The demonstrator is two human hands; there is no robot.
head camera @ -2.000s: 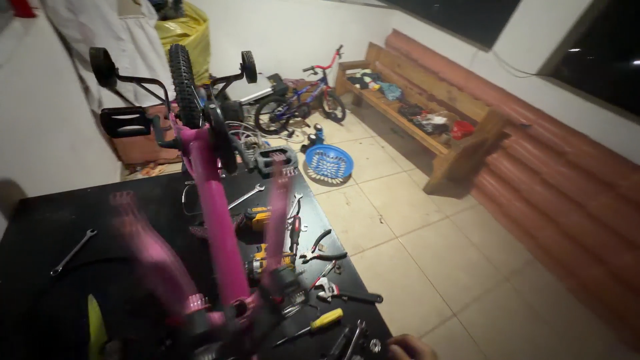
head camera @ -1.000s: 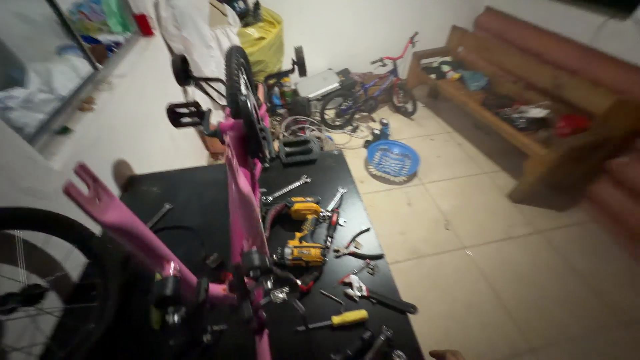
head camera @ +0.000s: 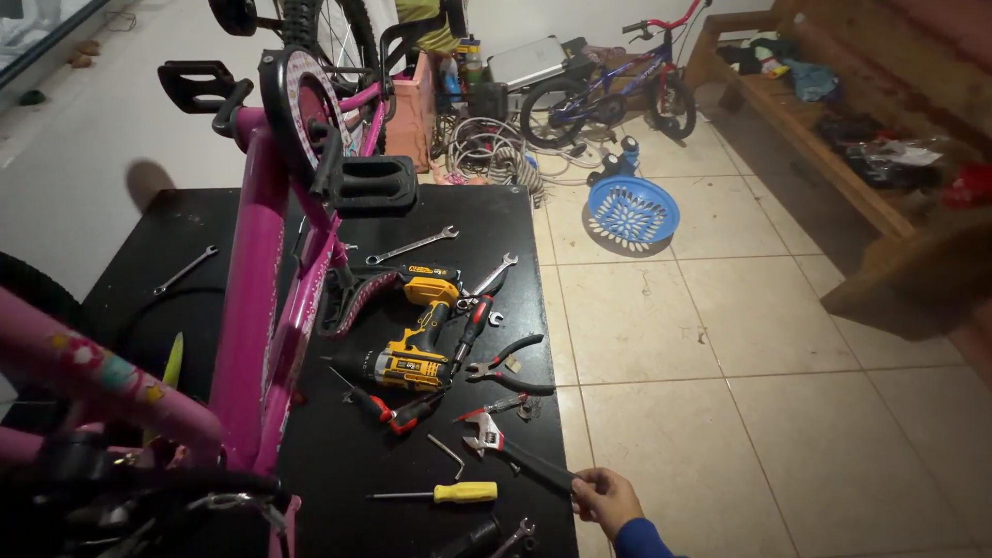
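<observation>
My right hand (head camera: pixel 607 500), in a blue sleeve, pinches the handle end of an adjustable wrench (head camera: pixel 535 465) at the table's right edge. The wrench's metal jaw still lies over the black table. My left hand is out of view. A pink bicycle frame (head camera: pixel 252 294) stands upside down on the left, its pedal (head camera: pixel 377 184) up. Between frame and wrench lie a yellow cordless drill (head camera: pixel 418 349), a red and black screwdriver (head camera: pixel 471 333), black-handled pliers (head camera: pixel 508 376), a hex key (head camera: pixel 447 455) and a yellow-handled screwdriver (head camera: pixel 465 492).
Combination wrenches (head camera: pixel 412 246) lie farther back on the black table (head camera: pixel 484 205). Beyond its right edge, a blue plastic basket (head camera: pixel 634 213) rests on the tiled floor. A small blue bicycle (head camera: pixel 612 97), coiled cables (head camera: pixel 488 147) and a wooden bench (head camera: pixel 806 139) stand behind.
My right hand, partly visible at the bottom edge before, has come farther into view and taken hold of the adjustable wrench's handle. The view has moved closer to the table.
</observation>
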